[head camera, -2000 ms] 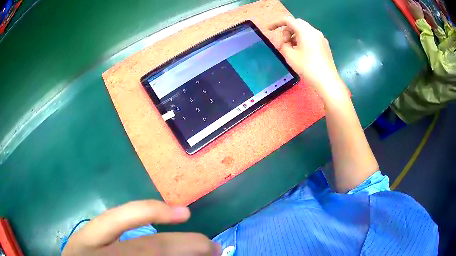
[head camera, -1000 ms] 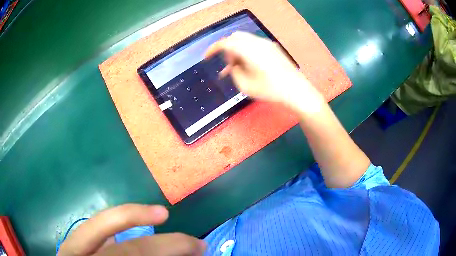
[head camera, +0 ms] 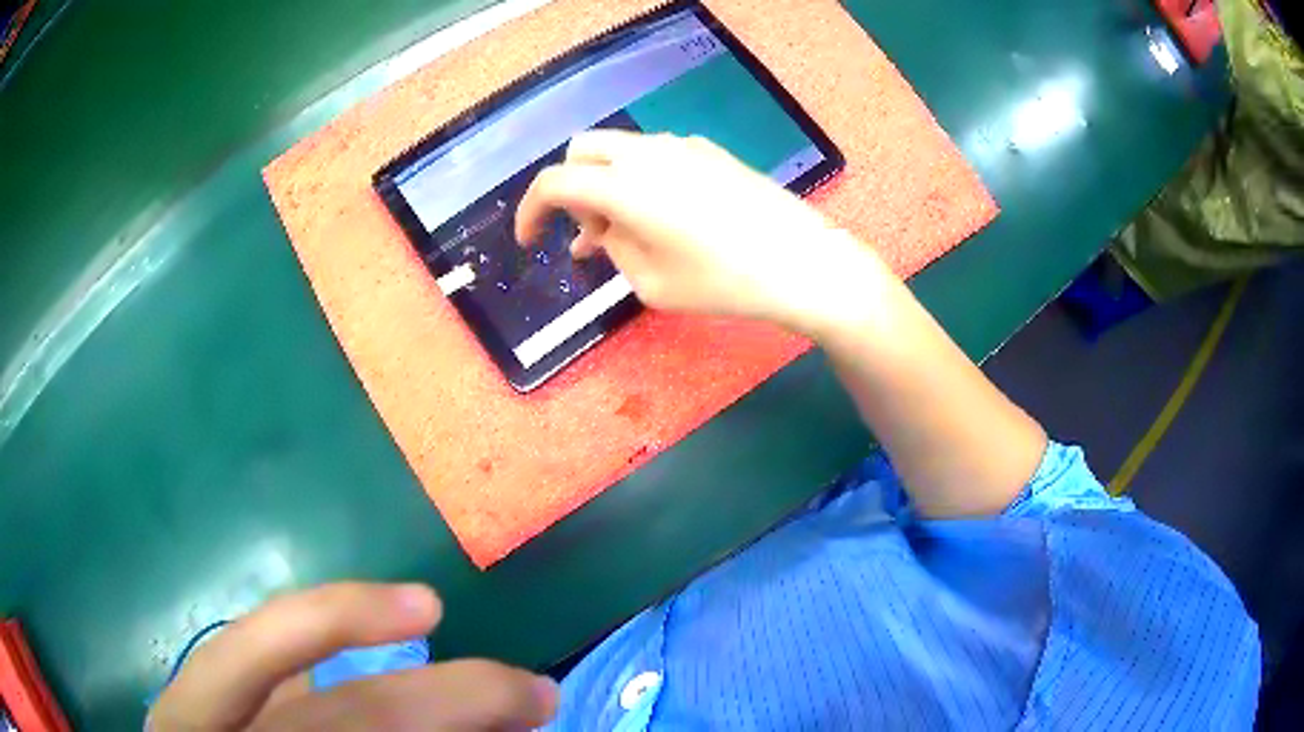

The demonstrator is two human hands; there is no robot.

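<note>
A black-bezelled tablet point(head camera: 501, 308) lies screen up on an orange-red foam pad point(head camera: 415, 415). Its lit screen shows a dark number keypad, a teal panel and a pale strip. A small white label point(head camera: 456, 279) sits at its left short edge. My right hand point(head camera: 665, 222) is over the keypad with fingers bent, holding nothing; it hides part of the screen. Whether a fingertip touches the glass cannot be told. My left hand point(head camera: 336, 665) is at the bottom left, off the pad, empty, fingers apart and cut off by the frame edge.
The pad lies on a shiny green work surface point(head camera: 186, 458). Part of another red-orange tray point(head camera: 32, 684) shows at the bottom left, another point(head camera: 1194, 26) at the top right. A person in yellow-green clothing point(head camera: 1216, 186) is at the right, above grey floor with a yellow line.
My right hand has moved left from the tablet's right edge onto the keypad. Small characters now show at the top of the teal panel. Tablet and pad appear slightly higher and further left in view.
</note>
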